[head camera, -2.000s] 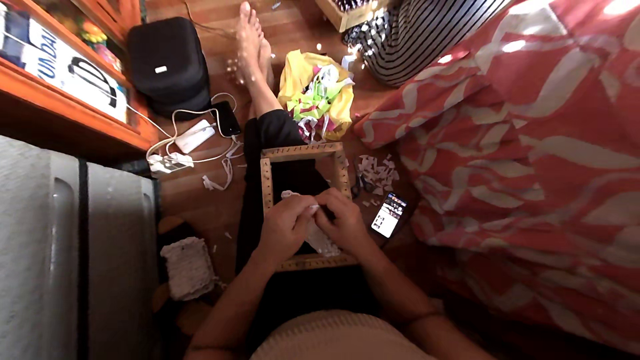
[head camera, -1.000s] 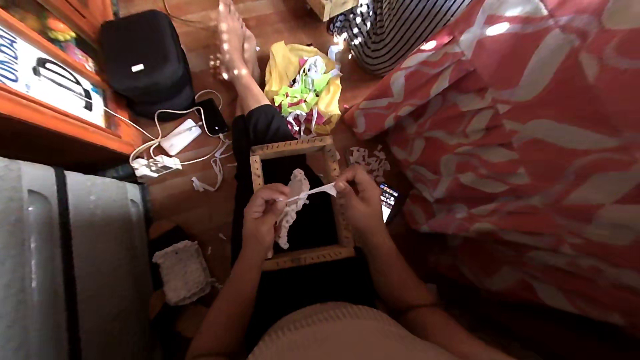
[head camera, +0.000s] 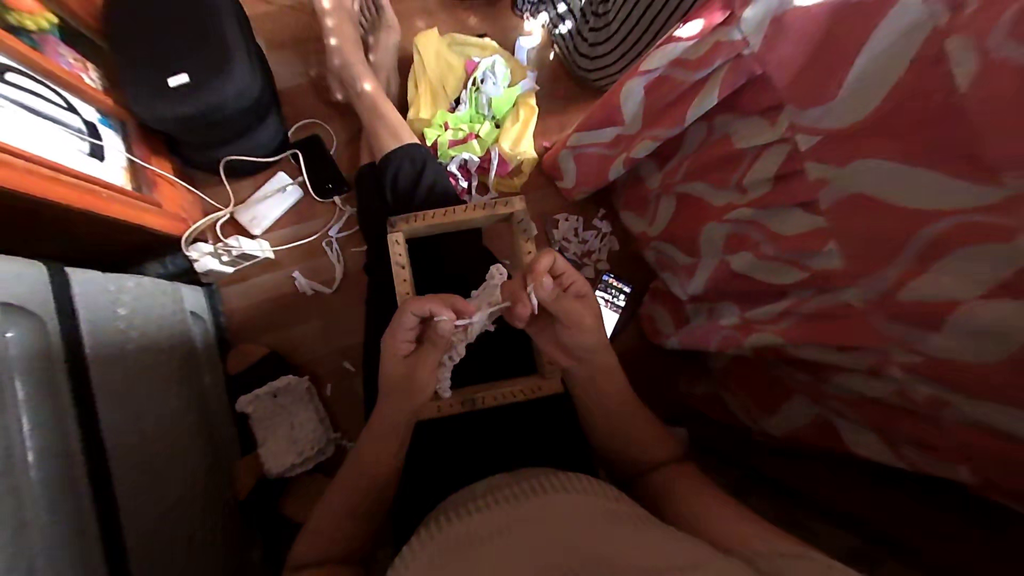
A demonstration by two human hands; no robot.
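A wooden peg loom frame point(head camera: 461, 214) rests on my lap over black trousers. Inside its left part, a knotted white fabric strip chain point(head camera: 456, 356) hangs below my hands. My left hand point(head camera: 420, 344) pinches the white chain near its upper part, thumb against fingers. My right hand point(head camera: 564, 308) is close by on the right, its fingers shut on a thin white fabric strip point(head camera: 534, 298). Another thin end stretches between the two hands. Right of the frame lies a pile of white fabric scraps point(head camera: 588, 242) on the wooden floor.
A yellow cloth bag point(head camera: 524, 132) with coloured fabric strips lies ahead. Phones point(head camera: 612, 302), point(head camera: 322, 166) a phone and white cables with a power bank point(head camera: 270, 202) lie on the floor. A woven white square point(head camera: 290, 426) is at left, beside a grey case point(head camera: 152, 416). Patterned red cloth point(head camera: 800, 240) hangs right.
My hands were together over the frame, then moved apart with a white strip stretched between them. Now they are closer together again.
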